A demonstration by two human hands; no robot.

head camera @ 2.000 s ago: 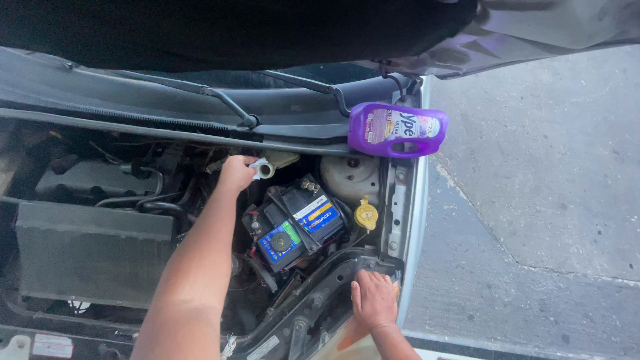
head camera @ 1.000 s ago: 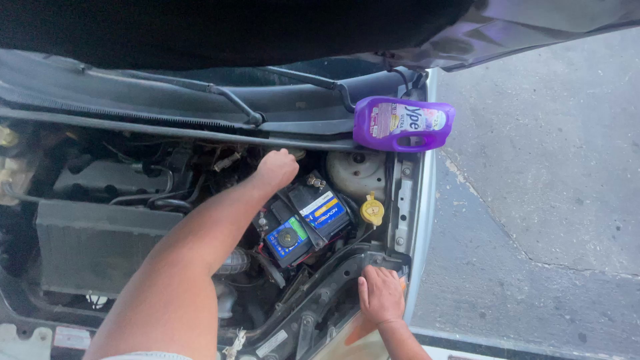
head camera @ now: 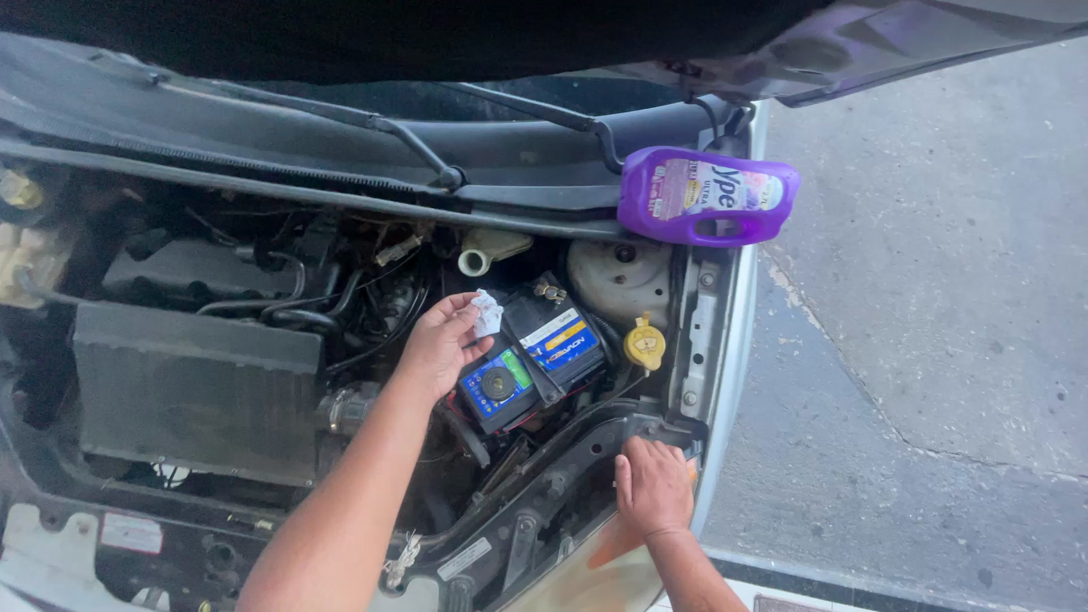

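Note:
Between its fingertips my left hand [head camera: 446,340] holds a crumpled piece of white paper or cloth [head camera: 487,313] above the left edge of the car battery [head camera: 544,353]. Just behind it, the pale reservoir's round neck [head camera: 473,263] stands uncapped. A round dark cap [head camera: 498,383] lies on the battery's blue label. My right hand [head camera: 654,484] rests on the car's front corner by the headlight [head camera: 595,569], its fingers bent over the edge and nothing seen in them.
A purple Ypê bottle [head camera: 710,197] lies on the cowl's right end. The yellow cap [head camera: 645,345] is right of the battery. An engine cover [head camera: 200,391] lies left, the raised hood [head camera: 425,34] overhead, and wiper arms [head camera: 416,153] behind.
My left hand has drawn back from the reservoir neck toward me, and the white piece in its fingers shows again. My right hand stays at the car's front corner.

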